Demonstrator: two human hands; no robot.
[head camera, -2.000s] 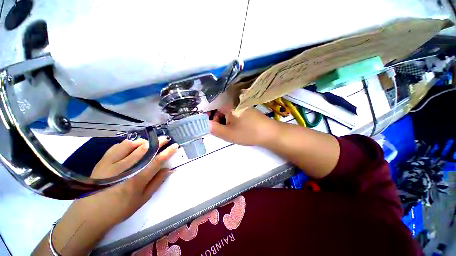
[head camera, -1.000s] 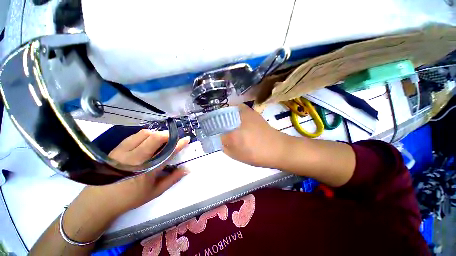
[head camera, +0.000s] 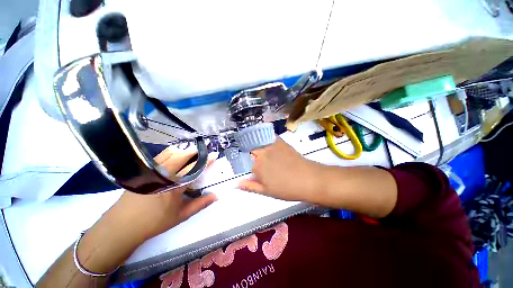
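Observation:
The dark cloth band (head camera: 90, 180) lies at the left and runs under the chrome-edged guard (head camera: 121, 140) towards the stitching point. My left hand (head camera: 160, 205) rests with its fingers on the cloth behind the guard, thumb apart on the tabletop; the guard hides part of the fingers. My right hand (head camera: 281, 171) is just right of the grey ribbed knob (head camera: 255, 136), thumb apart; its fingertips are partly hidden by the knob. The presser foot and needle area (head camera: 216, 142) lies between my hands, too small to make out. No label can be made out.
The white machine head (head camera: 225, 45) spans the top. Brown cardboard (head camera: 388, 79) leans against it, with a green block (head camera: 419, 93). Yellow-handled scissors (head camera: 351, 140) and green loops (head camera: 371, 139) lie right of my right hand. Pale cloth (head camera: 39, 149) spreads at the left.
The view has shifted, showing more pale and dark cloth at the left. My right hand has drawn slightly back from the knob, its thumb now spread. My left hand stays on the cloth.

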